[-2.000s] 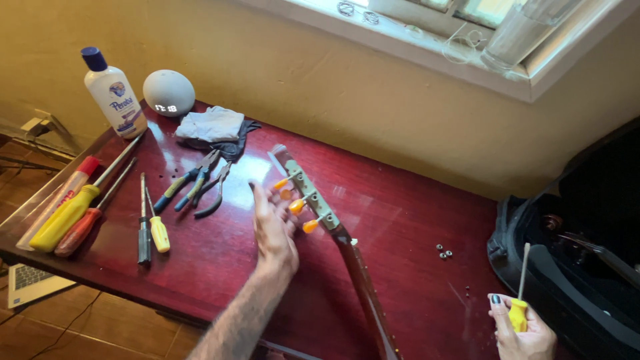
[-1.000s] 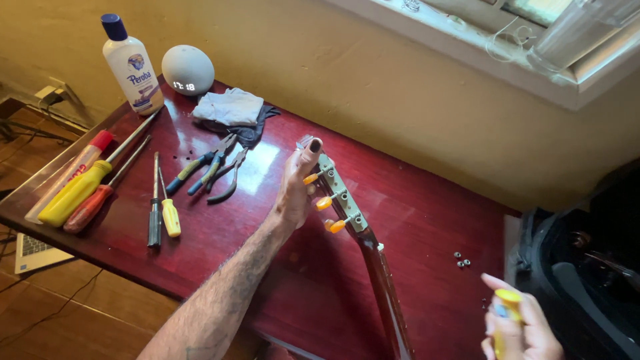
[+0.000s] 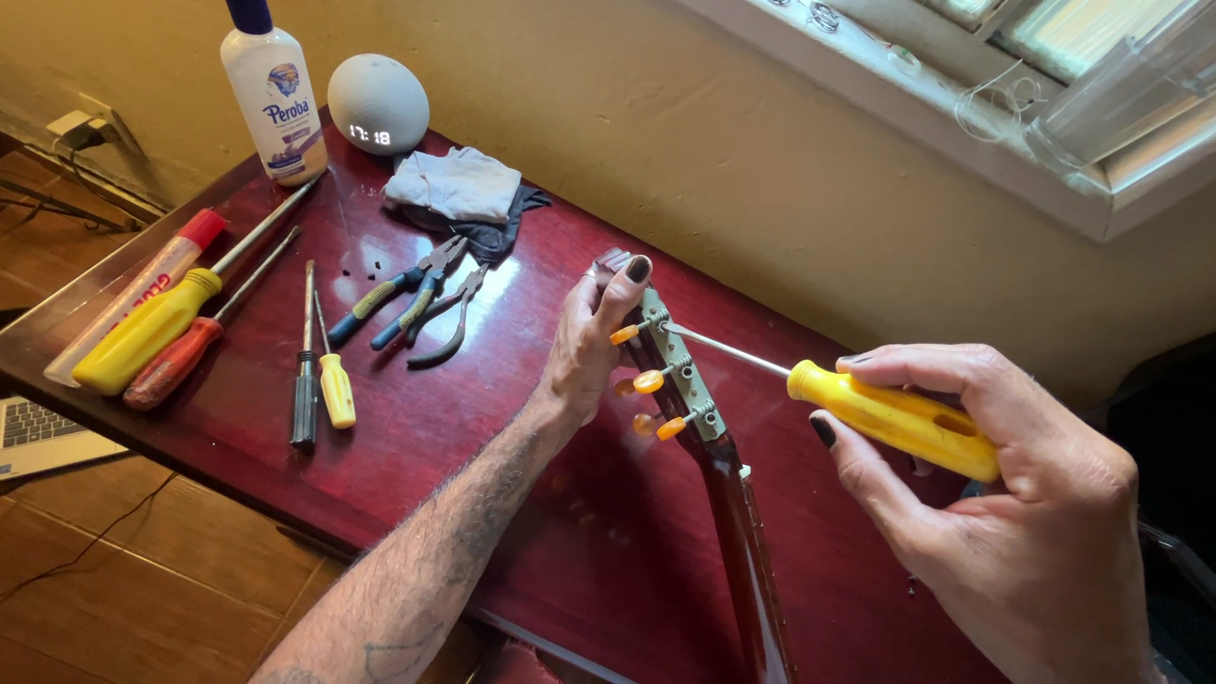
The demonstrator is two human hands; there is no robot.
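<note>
My left hand (image 3: 594, 332) grips the top end of a guitar headstock (image 3: 646, 356), thumb over its edge. A metal tuning machine plate (image 3: 698, 394) with orange tuner buttons (image 3: 649, 382) runs along the headstock's side. The dark, glossy neck (image 3: 746, 560) slants down toward the bottom of the view. My right hand (image 3: 1007, 475) holds a screwdriver by its yellow handle (image 3: 893, 418). The screwdriver's tip is at the plate, near the uppermost tuner; whether it sits in a screw slot I cannot tell.
On the glossy red table (image 3: 456, 456) lie pliers (image 3: 408, 294), black-handled cutters (image 3: 451, 318), several screwdrivers (image 3: 157, 328), a tube (image 3: 138, 294) and folded cloths (image 3: 456, 185). A white bottle (image 3: 275, 104) and a round clock speaker (image 3: 378, 104) stand behind. A dark bag (image 3: 1178, 427) is at the right.
My right hand has brought the yellow screwdriver from the lower right up to the headstock's plate. My left hand, open beside the headstock two seconds ago, has closed on its top end.
</note>
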